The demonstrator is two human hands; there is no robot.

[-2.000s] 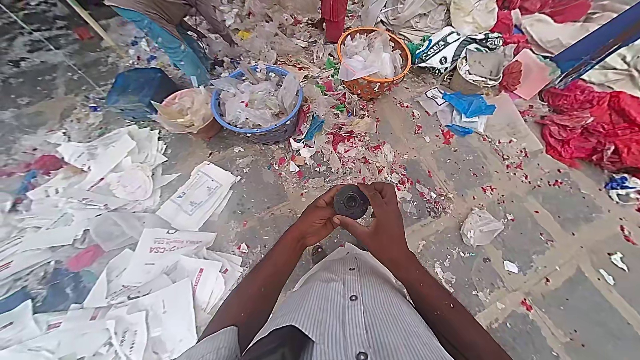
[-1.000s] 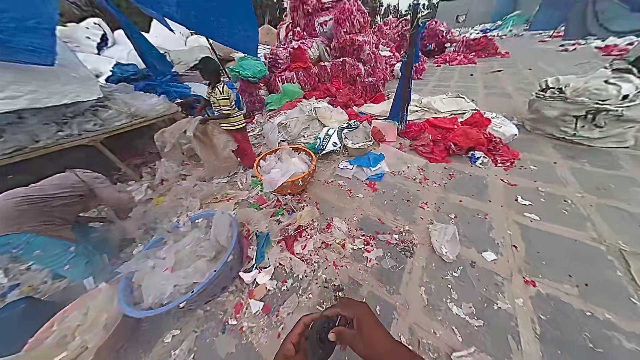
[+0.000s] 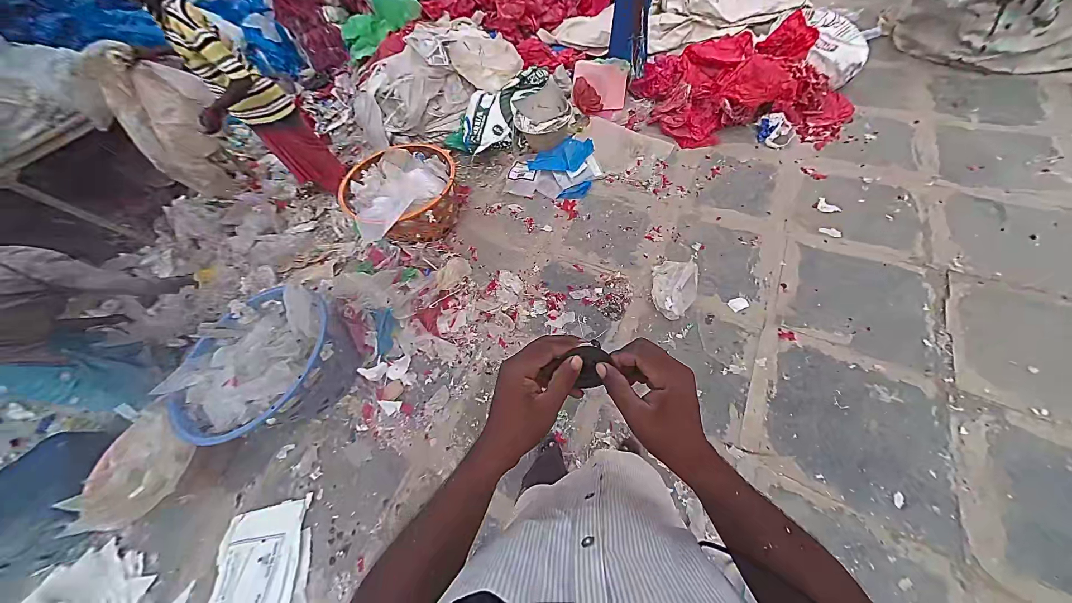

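A small round black object (image 3: 591, 368) is held between both hands in front of the striped shirt. My left hand (image 3: 532, 389) grips its left side, the thumb on top. My right hand (image 3: 657, 394) pinches the right side with thumb and fingers. What the object is cannot be told. Below it lies stone paving strewn with red and white plastic scraps (image 3: 586, 301).
A blue-rimmed basket (image 3: 314, 368) and an orange basket (image 3: 452, 180), both holding clear plastic, stand at the left. A person in a striped top (image 3: 243, 84) and another person (image 3: 67, 293) are beyond them. Red plastic sheets (image 3: 737, 84) lie at the back.
The view has swung round and back down. Both hands hold the black object throughout; it showed a round face with a central hole two seconds ago and is now tilted and more covered by fingers.
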